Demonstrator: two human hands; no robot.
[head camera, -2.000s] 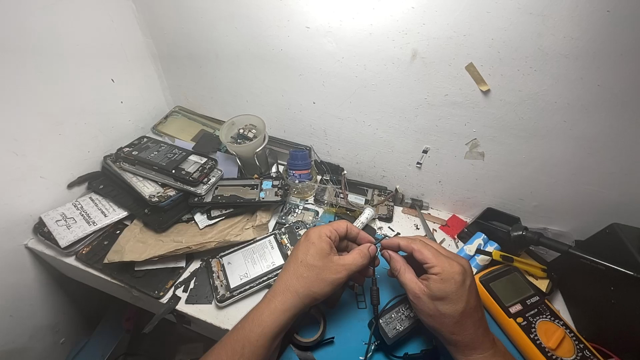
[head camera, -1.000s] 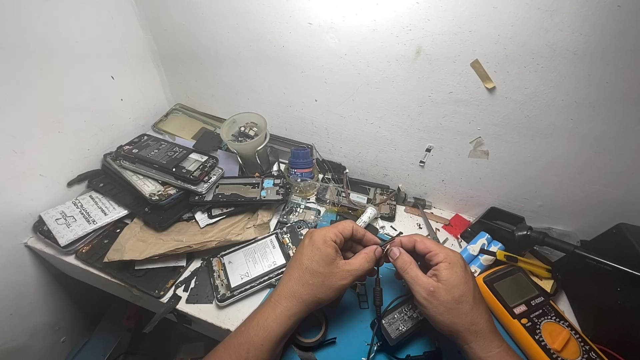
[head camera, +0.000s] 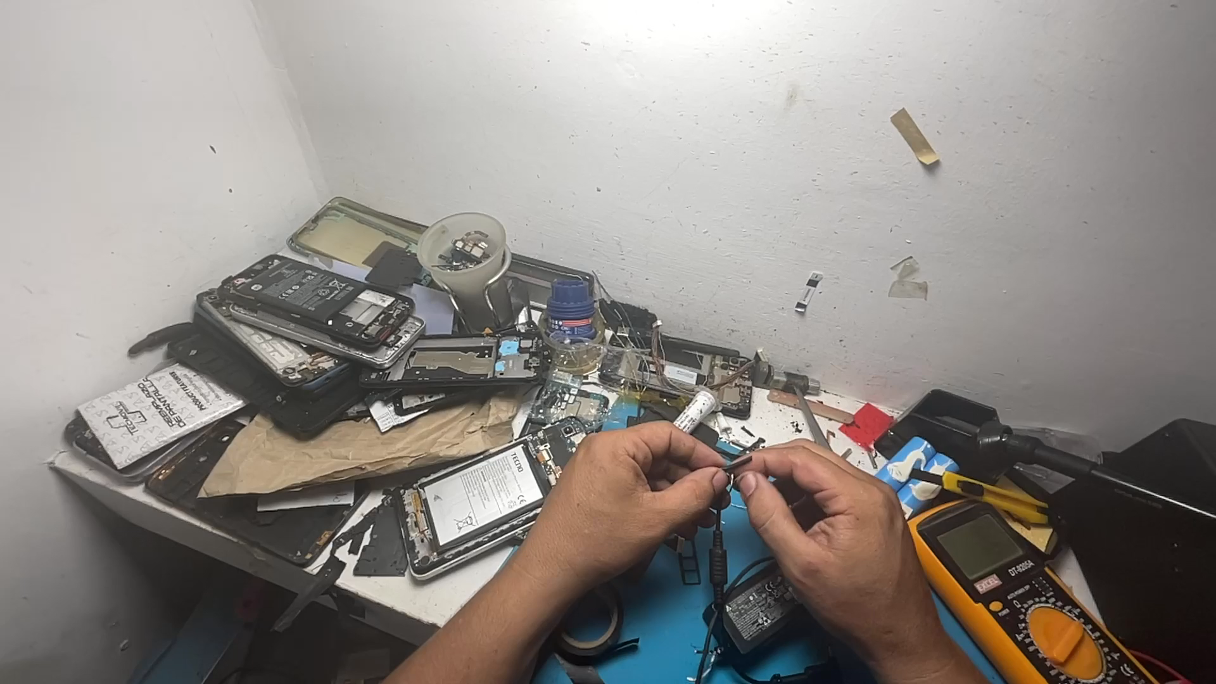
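Close together above a blue mat (head camera: 665, 632), both hands pinch the same small dark piece (head camera: 737, 464), which seems to be a cable end or a strip of tape; the fingers partly hide it. My left hand (head camera: 627, 503) grips it between thumb and forefinger. My right hand (head camera: 826, 532) has its thumb and forefinger at the other end. A black cable with a strain relief (head camera: 718, 560) hangs below the fingertips. Beside my right wrist lies a black power adapter (head camera: 760, 613) bearing a label. A roll of black tape (head camera: 591, 622) is near my left forearm.
An opened phone (head camera: 484, 496) lies left of my hands. Stacked phone parts (head camera: 318, 299), brown paper (head camera: 361, 451), a cup of small parts (head camera: 465, 247) and a blue-capped bottle (head camera: 571, 309) stand farther back. At right are a yellow multimeter (head camera: 1021, 589), a yellow-handled tool (head camera: 988, 492) and a black arm (head camera: 1092, 465).
The fingers have shifted slightly around the small piece, which now shows as a dark strip between the fingertips. Both hands stay close together in nearly the same place.
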